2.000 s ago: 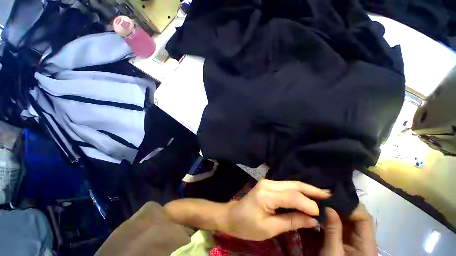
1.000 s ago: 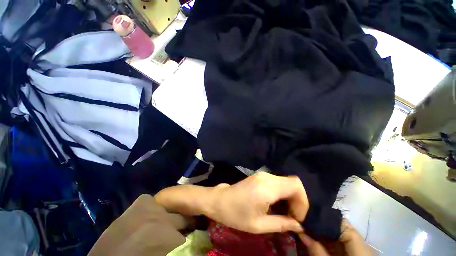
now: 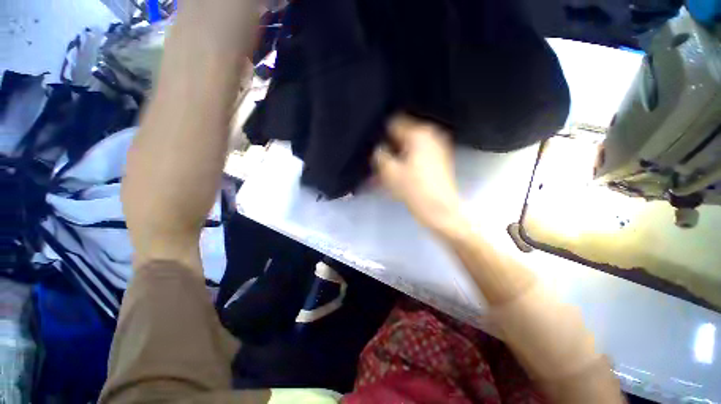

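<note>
The black garment (image 3: 490, 87) is bunched at the top centre, over the back of the white table (image 3: 371, 237). My right hand (image 3: 415, 162) is blurred, at the garment's lower edge, with fingers curled; whether it grips the cloth cannot be told. My left forearm (image 3: 178, 150) reaches up to the top edge of the picture; the left hand itself is cut off.
The sewing machine head (image 3: 672, 118) stands at the right over its cream bed (image 3: 601, 213), which has a dark worn edge. Striped grey-and-black cloth (image 3: 103, 197) is heaped at the left. Red patterned cloth (image 3: 427, 355) covers the lap.
Both arms have moved up and away from the lap. The garment has shifted back towards the top and bunched, uncovering the table front and machine bed. The view has shifted.
</note>
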